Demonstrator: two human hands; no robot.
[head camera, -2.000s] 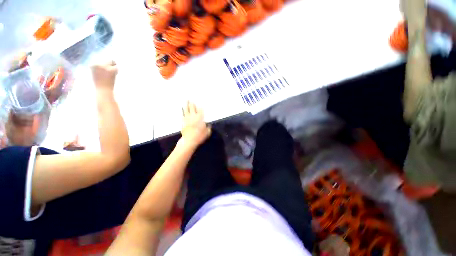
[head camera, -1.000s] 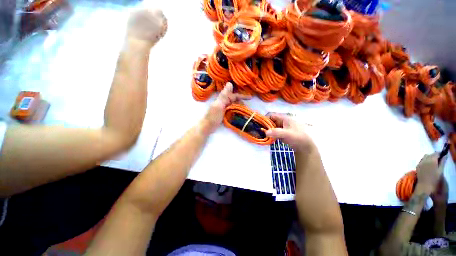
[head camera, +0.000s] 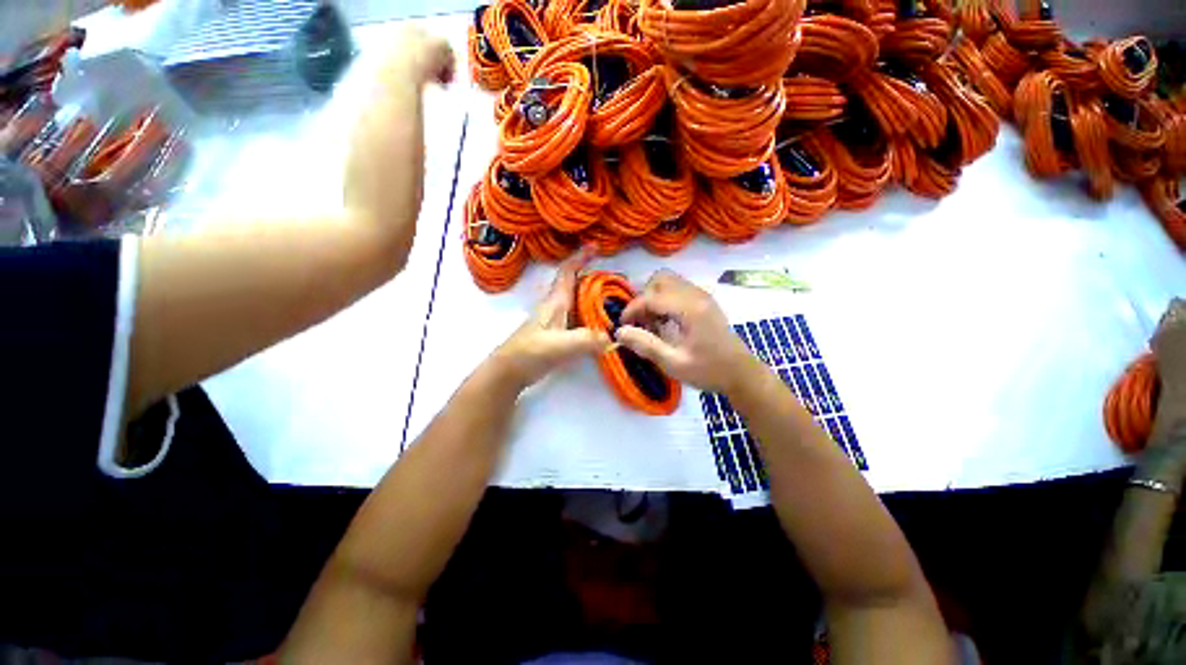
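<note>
An orange coiled cable (head camera: 643, 386) with black parts in its middle lies on the white table, tilted. My left hand (head camera: 553, 340) holds its left side, with the thumb over the coil. My right hand (head camera: 679, 330) is at the coil's upper right, fingers pinched together over the black middle. Whether the right fingers hold a label is too small to tell. The label sheet (head camera: 809, 396) with rows of dark strips lies under and beside my right forearm.
A large cable pile (head camera: 728, 130) stands behind my hands. A thin yellow-green strip (head camera: 765, 279) lies behind the label sheet. A neighbour's arm (head camera: 280, 286) reaches across at left, near bagged coils (head camera: 117, 156). Another person's hand (head camera: 1173, 370) holds a coil at right.
The coil has turned more upright in the view and now lies tilted between my hands. My right hand has moved from its right end to over its middle, uncovering more of the label sheet.
</note>
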